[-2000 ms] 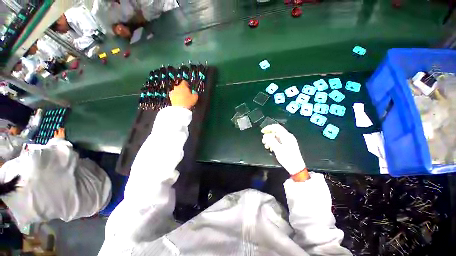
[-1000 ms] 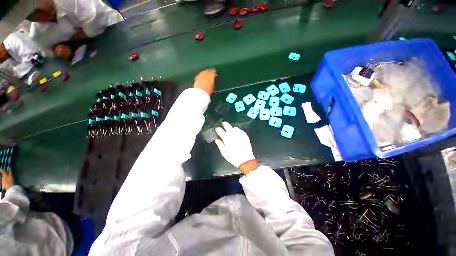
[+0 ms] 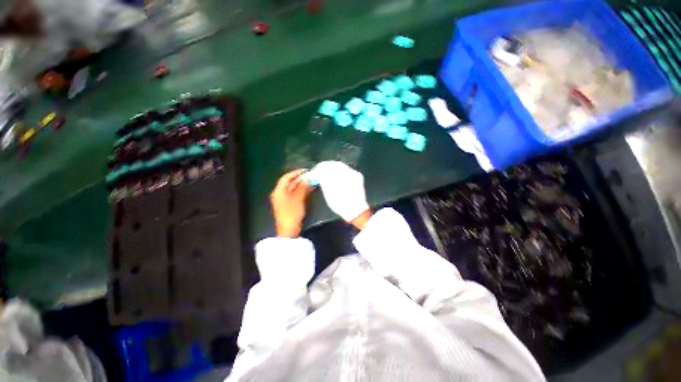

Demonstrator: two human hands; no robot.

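My left hand (image 3: pixel 290 200), bare, and my right hand (image 3: pixel 340 189), in a white glove, meet at the bench's near edge. Between their fingertips is a small teal square part (image 3: pixel 310 177), mostly hidden by the fingers. The frame is blurred, so whether a clear plate lies against it cannot be told. Faint clear square plates (image 3: pixel 300 151) lie on the green bench just beyond my hands. Several loose teal square parts (image 3: pixel 375 110) lie in a group beyond my right hand.
The black tray (image 3: pixel 175 246) at left holds rows of clamped assemblies (image 3: pixel 166 155) at its far end. A blue tote (image 3: pixel 489 112) with whitish bags stands at right, white slips (image 3: pixel 469 142) beside it. The clip bin (image 3: pixel 515 246) is at lower right. Another worker's white sleeve (image 3: pixel 48 351) shows at lower left.
My left hand has come back from the far side of the bench to meet my right hand. A teal part is now between the fingers. The view has shifted and blurred.
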